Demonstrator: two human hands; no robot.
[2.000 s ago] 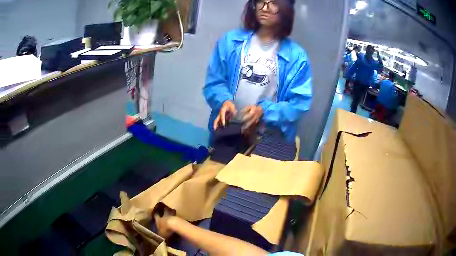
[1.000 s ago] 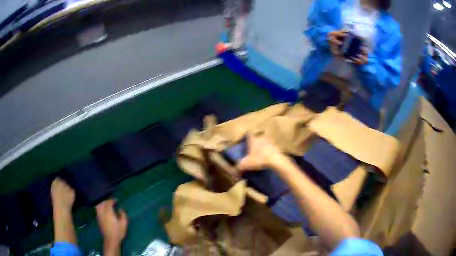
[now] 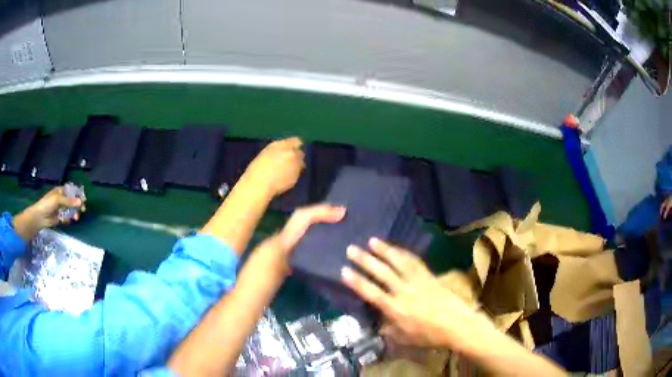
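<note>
A stack of several dark navy closed gift boxes [image 3: 354,210] is between my hands, tilted, in the middle of the view. My left hand [image 3: 313,224] grips its left side, thumb on the top face. My right hand [image 3: 401,291] lies against its near right side with fingers spread on it. The underside of the stack is hidden. Behind it, a row of flat navy lids [image 3: 193,156] and blacker bases [image 3: 155,158] lies along the green conveyor [image 3: 295,110]. Small white patches show in some bases.
A neighbour's hand [image 3: 278,168] reaches over the row; the other holds a small clear bag [image 3: 72,200]. A silvery tray of bagged parts [image 3: 63,269] and clear bags [image 3: 309,335] lie near. At right are torn kraft paper [image 3: 501,258], packed boxes [image 3: 582,342] and a blue bar [image 3: 583,180].
The view has swung left and down from the carton to the conveyor. My right hand has left the torn paper and boxes. Both my hands now hold a stack of boxes.
</note>
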